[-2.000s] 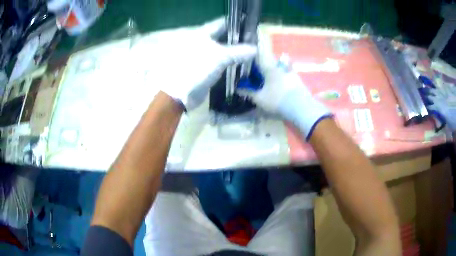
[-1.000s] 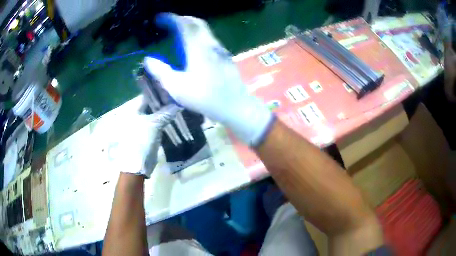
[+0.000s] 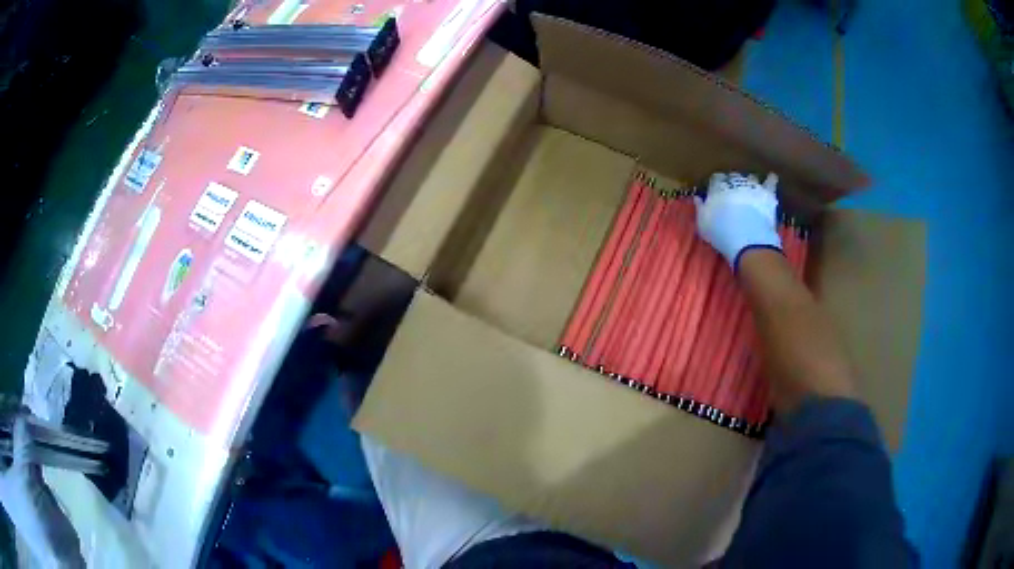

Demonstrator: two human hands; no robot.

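Note:
Many red rods point(image 3: 678, 300) with dark, metallic-tipped ends lie side by side in the open brown carton point(image 3: 534, 233). My right hand point(image 3: 742, 217), in a white glove, is over the rods' far ends; its fingertips are hidden among them, so a grip cannot be told. My left hand point(image 3: 33, 506), blurred and cut off by the left edge, is closed around a bundle of metal tubes point(image 3: 69, 447). The tubes' ends reach over a black pad point(image 3: 111, 428) on the bench.
More metal tubes with black ends point(image 3: 284, 69) lie on the bench's pink-red printed sheet point(image 3: 239, 278). The carton's flaps stand open beside the bench edge, one over the wearer's lap. The blue floor point(image 3: 945, 145) shows at right.
The view has swung right to the carton. My right hand has left the tubes at the bench and moved onto the red rods. My left hand stays at the tubes.

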